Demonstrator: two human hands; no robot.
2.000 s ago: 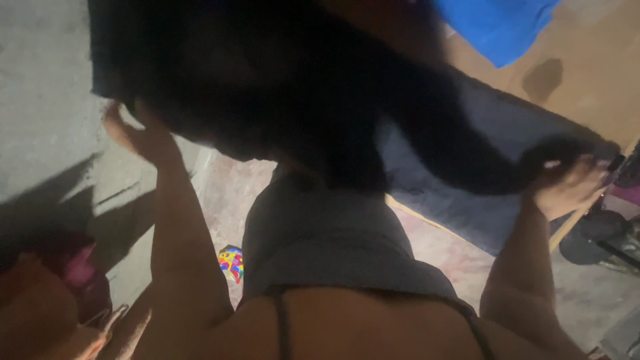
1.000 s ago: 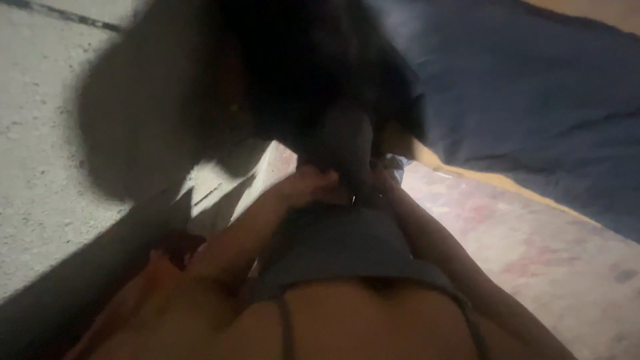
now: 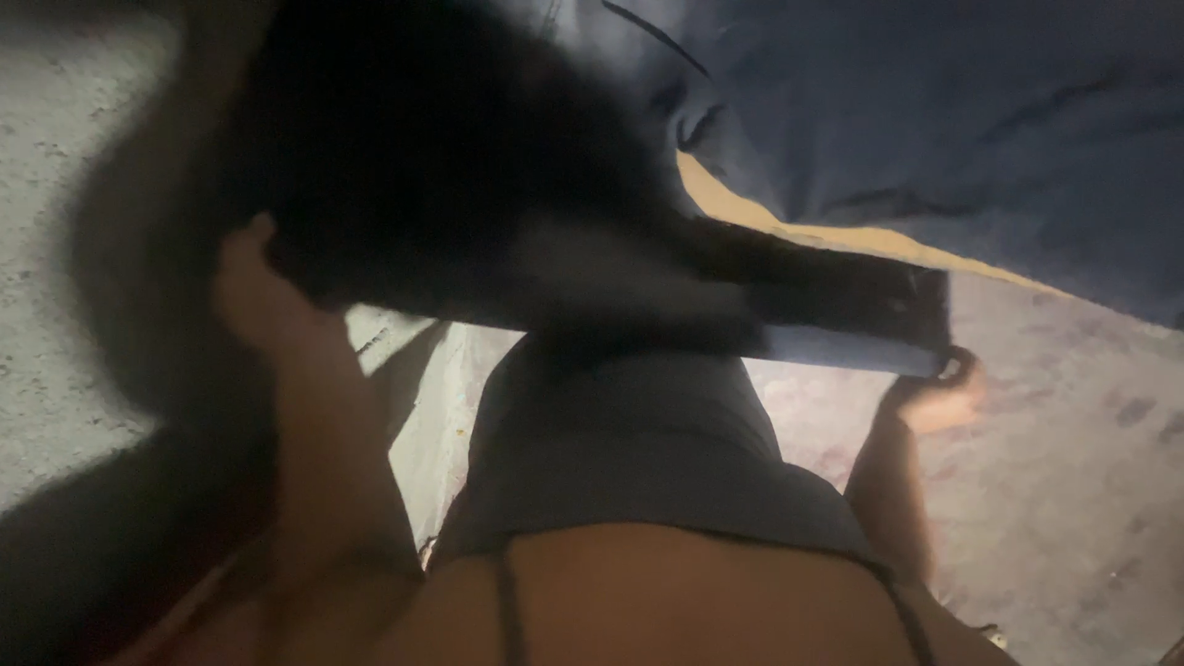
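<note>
A large black cloth item, probably a garment [image 3: 444, 185], stretches between my hands in front of my waist, blurred by motion. My left hand [image 3: 264, 287] grips its edge at the left. At the lower right, the fingers of my right hand [image 3: 948, 393] pinch a corner of the same cloth. Its lower edge runs from one hand to the other, with a paler grey-blue strip near the right end. The cloth's upper part fades into shadow, and its exact kind cannot be told.
A dark blue fabric cover [image 3: 971, 139] with a tan edge lies at the upper right. Below it is a mottled pale floor [image 3: 1064, 462]. A rough grey wall or floor surface [image 3: 55, 231] is at the left, partly in shadow.
From close together at the middle one second ago, my hands have moved apart, spreading the black cloth sideways. The view has shifted since two seconds ago.
</note>
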